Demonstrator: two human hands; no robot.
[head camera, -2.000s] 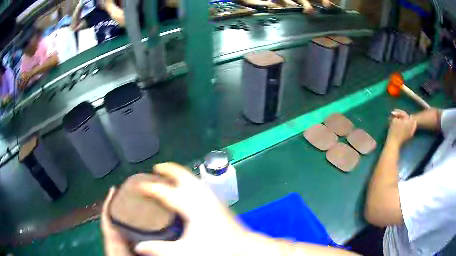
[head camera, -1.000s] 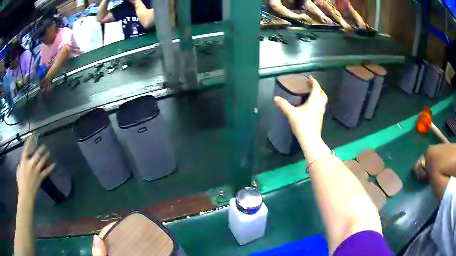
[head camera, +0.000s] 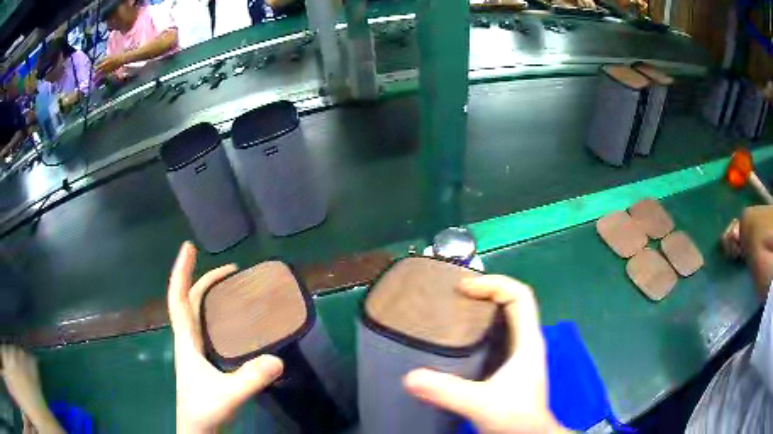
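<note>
Two speakers with wood-grain tops stand side by side before me, the left speaker (head camera: 256, 312) and the right speaker (head camera: 432, 305). My left hand (head camera: 203, 364) is around the left one, thumb at its front rim, fingers spread at its far left side. My right hand (head camera: 513, 364) is around the right one, thumb on its front and fingers at the top's right edge. Their lower ends are cut off by the picture's edge. A blue cloth (head camera: 576, 373) lies right of my right hand, partly hidden.
A silver-capped bottle (head camera: 455, 244) stands behind the right speaker by the green post (head camera: 442, 110). Several loose brown panels (head camera: 651, 273) lie to the right. Two black-topped speakers (head camera: 280, 174) and wood-topped ones (head camera: 617, 119) stand beyond the rail. Neighbours' hands show at both sides; an orange mallet (head camera: 739, 168) lies right.
My right hand has reached to the belt, taken hold of a wood-topped speaker and brought it beside the left one. The wood-topped speaker at the belt's far left is gone.
</note>
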